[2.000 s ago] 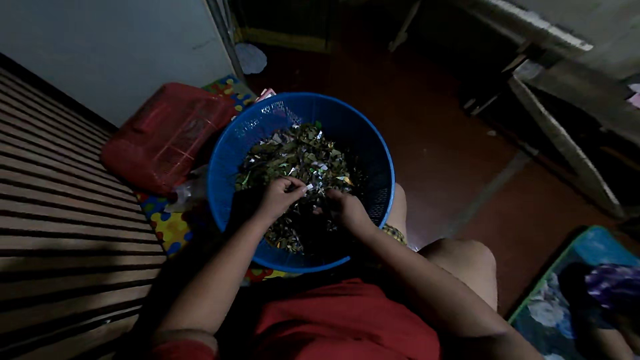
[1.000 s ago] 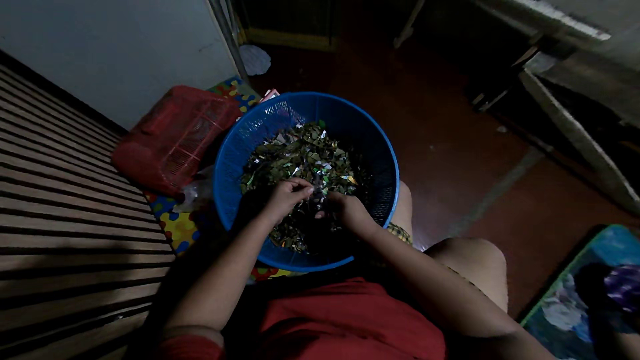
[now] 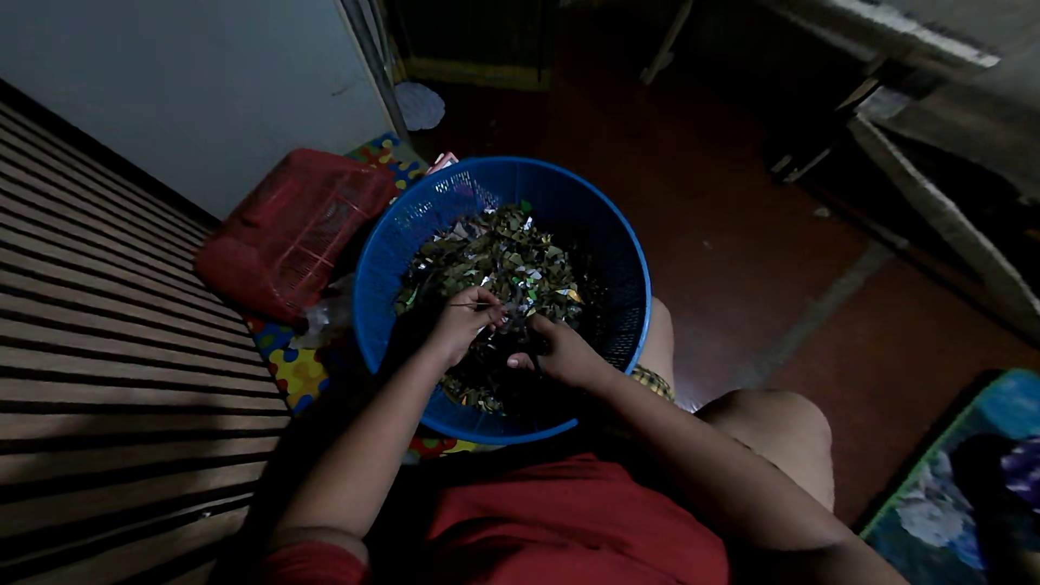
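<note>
A large round blue plastic basket (image 3: 632, 236) stands in front of me, holding a heap of small cut pieces (image 3: 496, 252), mostly dull green with some shiny silver ones. My left hand (image 3: 467, 323) is over the heap, its thumb and fingertips pinched on a thin dark strand (image 3: 470, 305). Just right of it, my right hand (image 3: 556, 349) is over the pieces with thumb and forefinger apart. Deep shadow hides its other fingers, so I cannot tell whether it holds anything.
A red plastic basket (image 3: 284, 219) lies left of the blue one on a colourful puzzle-pattern mat (image 3: 301, 374). A slatted wooden panel (image 3: 122, 366) runs along the left. Wooden framework (image 3: 942, 195) stands at the upper right, and a blue patterned mat (image 3: 942, 487) lies at the lower right.
My right thumb and forefinger are farther apart than one second ago. Both hands remain over the pieces in the blue basket.
</note>
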